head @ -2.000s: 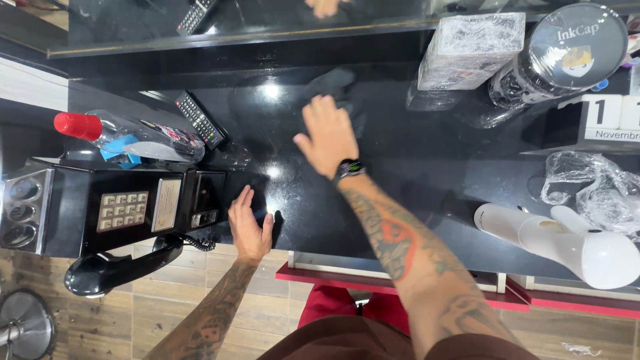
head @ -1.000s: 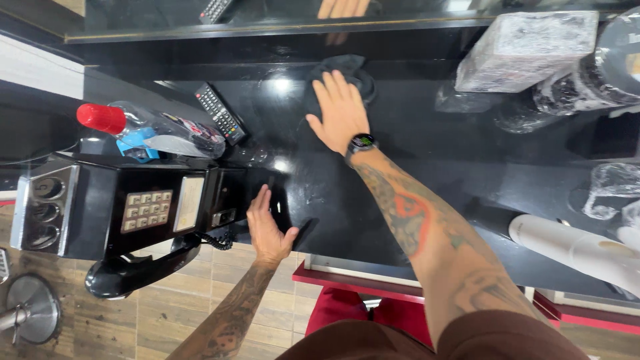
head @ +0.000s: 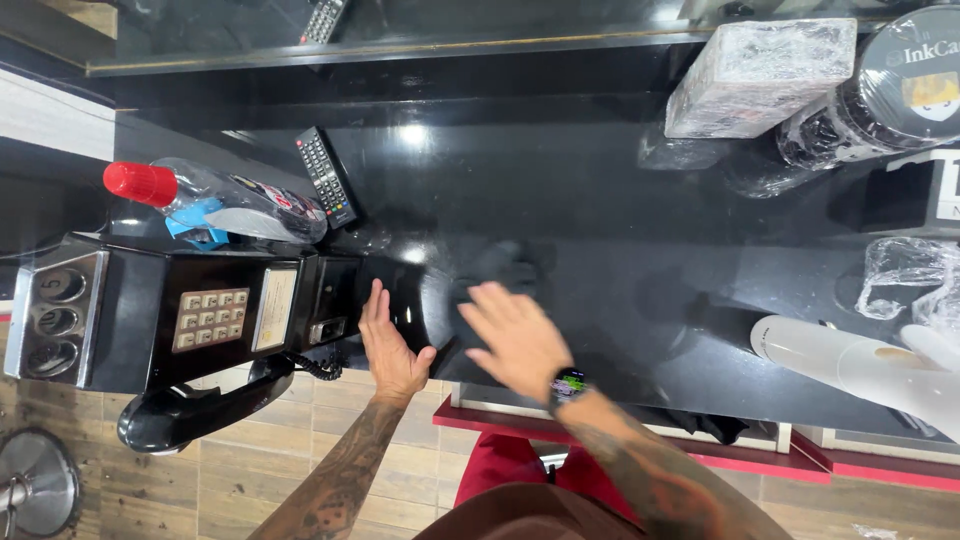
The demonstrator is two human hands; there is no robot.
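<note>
My right hand [head: 517,337], with a watch on its wrist, is over a dark cloth [head: 502,274] on the glossy black countertop [head: 600,202]; its fingers are spread and slightly blurred, and how much cloth lies under them is hard to see. My left hand [head: 394,345] rests near the counter's front edge with its thumb apart and holds nothing. Just left of it stands a black pay telephone [head: 217,315] with its handset [head: 202,412] along the front side. Behind the telephone are a clear bottle with a red cap [head: 240,199] and a black remote control [head: 328,176].
A plastic-wrapped box [head: 761,75] and a round wrapped container [head: 862,112] stand at the back right. A white cylindrical object [head: 847,360] and crumpled clear plastic [head: 907,277] lie at the right. A mirror-like panel [head: 480,37] runs along the back. Red-edged drawers [head: 495,424] jut out below the front edge.
My right hand has moved from the back of the counter toward the front edge, and the dark cloth has come forward too. My left hand stays beside the telephone.
</note>
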